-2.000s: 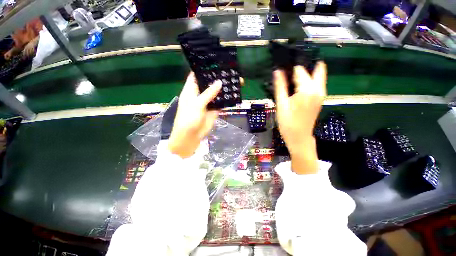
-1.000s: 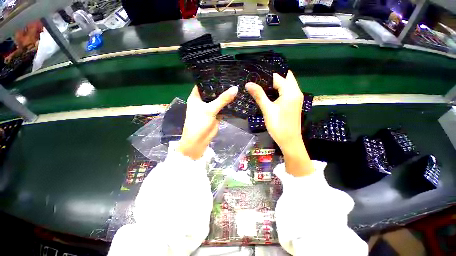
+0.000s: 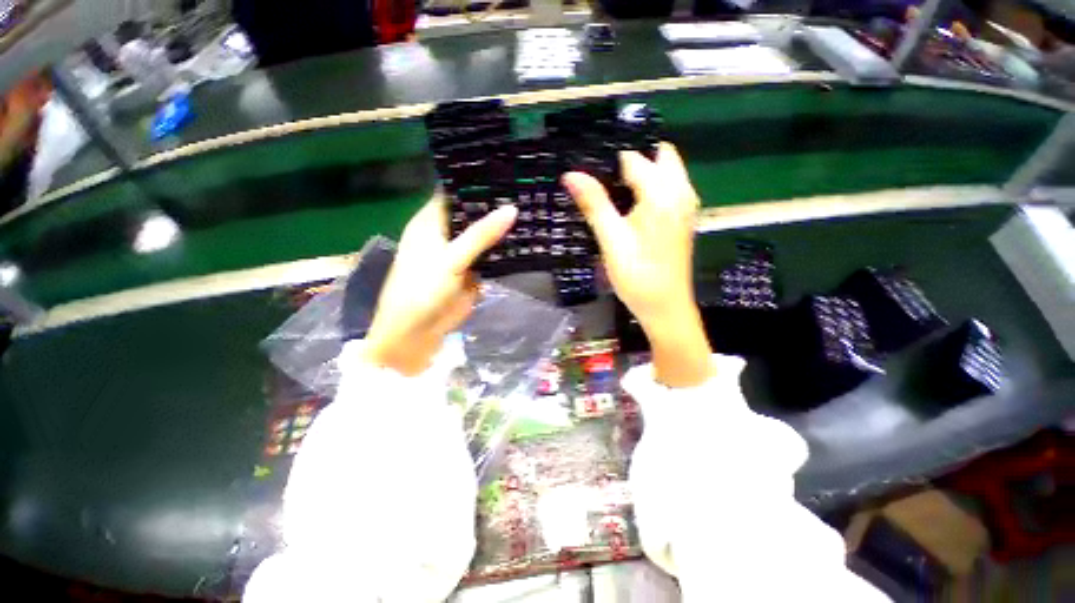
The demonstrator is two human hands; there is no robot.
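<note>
My left hand (image 3: 430,277) holds a fanned stack of black keypads (image 3: 519,194) with rows of white digits, its thumb on their face. My right hand (image 3: 652,242) grips the right side of the same fan, thumb on top. The fan is held up over the bench edge by the green belt; single keypads blur together. Another keypad (image 3: 574,283) lies just below the fan. A clear plastic bag (image 3: 507,336) lies crumpled under and beside my left hand, with a dark pad (image 3: 363,289) in or under it. The printed mat (image 3: 548,483) lies between my forearms.
Several keypad piles (image 3: 843,336) stand right of the mat. The green conveyor belt (image 3: 802,147) runs behind my hands. A white block (image 3: 1043,253) is at the far right. An open cardboard box (image 3: 931,530) and something red (image 3: 1020,489) are below the bench. White items lie across the belt.
My right hand, first apart and blurred with keypads, has come in to the left-hand stack. Since one second ago the fan has shifted slightly in the hands, and the view has turned a little.
</note>
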